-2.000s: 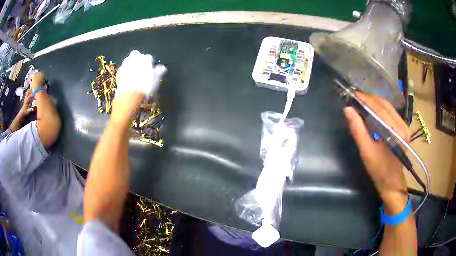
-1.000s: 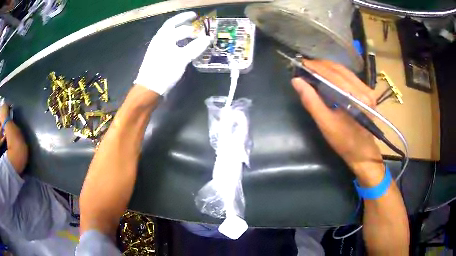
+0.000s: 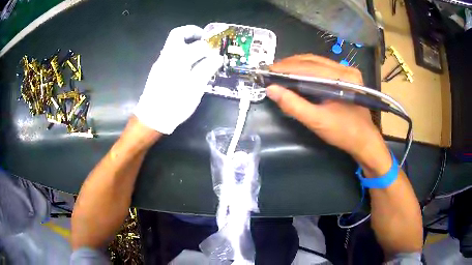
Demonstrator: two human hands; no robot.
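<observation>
The white socket housing [image 3: 268, 41] lies open on the dark mat, with a green circuit board [image 3: 243, 47] inside. My left hand [image 3: 178, 83], in a white glove, holds a brass contact strip [image 3: 221, 36] at the housing's upper left; the fingertips partly cover it. My bare right hand [image 3: 321, 103] grips the soldering iron [image 3: 331, 89] like a pen. The iron's tip end is over the middle of the housing, near the board's lower edge; exact contact cannot be told. The white power cord [image 3: 239, 127] runs down from the housing into a clear plastic bag [image 3: 220, 155].
A pile of brass contact strips [image 3: 39, 88] lies on the mat at left. The fume hood [image 3: 336, 15] is at the top right, with blue disc components [image 3: 337, 48] below it. A cardboard tray [image 3: 414, 116] at right holds a stray brass piece [image 3: 401, 63]. More brass stock [image 3: 124, 240] is below the bench edge.
My left hand has gone from the pile to the housing with a brass strip and is now lower over it. My right hand has brought the iron leftward onto the housing. The view has shifted.
</observation>
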